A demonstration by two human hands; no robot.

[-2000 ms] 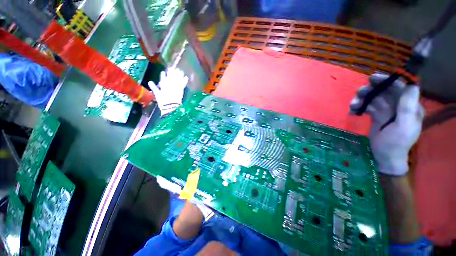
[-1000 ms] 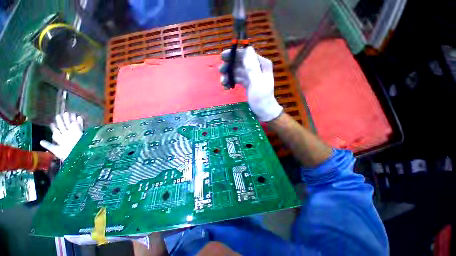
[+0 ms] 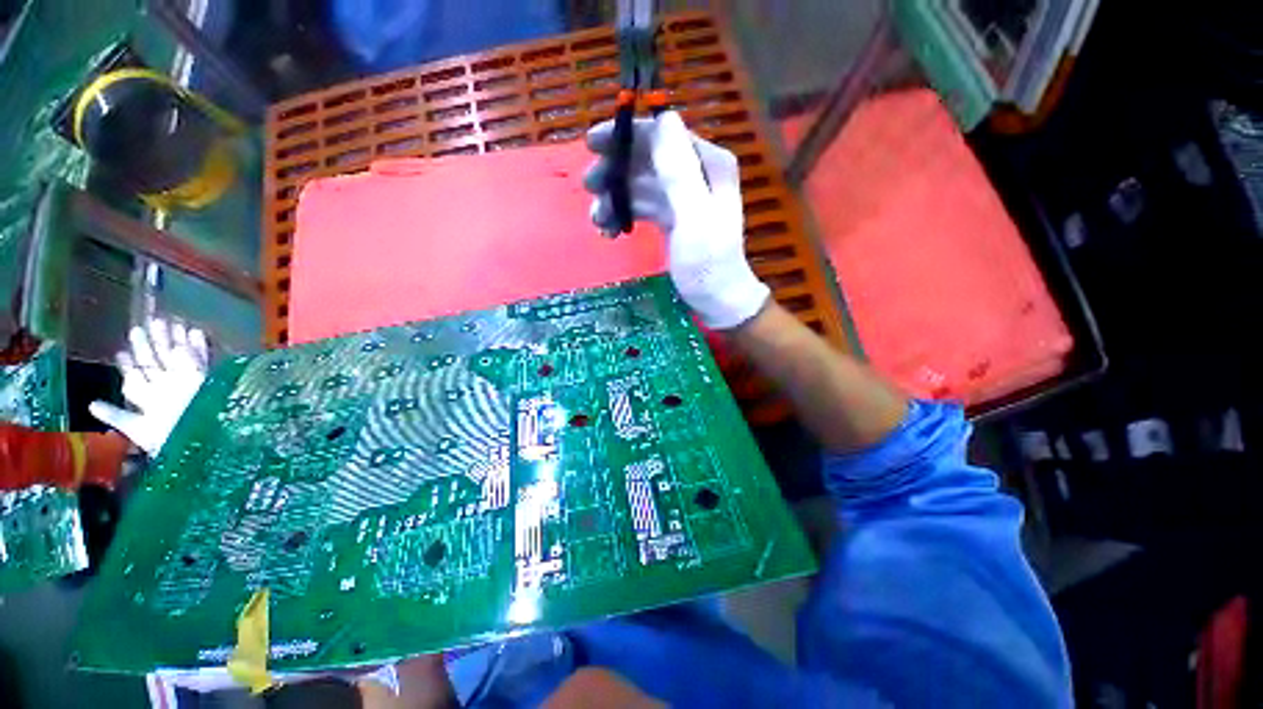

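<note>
A large green printed circuit board (image 3: 457, 485) lies tilted across the front, its solder side up, with a yellow tape tab (image 3: 252, 640) at its near edge. My gloved right hand (image 3: 679, 201) is raised beyond the board's far edge, closed around the dark handles of cutters (image 3: 626, 159) whose metal jaws point up and away. A bit of bare left forearm (image 3: 423, 681) shows below the near edge; my left hand is hidden, seemingly under the board. A white glove (image 3: 159, 385) with spread fingers shows past the board's left edge; no arm shows in it.
An orange-brown slotted tray (image 3: 457, 104) holds a red foam sheet (image 3: 457, 229) behind the board. Another red foam pad (image 3: 928, 263) lies right. A red wrapped post (image 3: 49, 457) and part of another board (image 3: 35, 533) are at far left. A yellow ring (image 3: 180, 187) stands upper left.
The view has swung to the right, so the tray and foam now sit more centrally. My right hand still holds the cutters, now pointing upward. Over the last second little else has changed.
</note>
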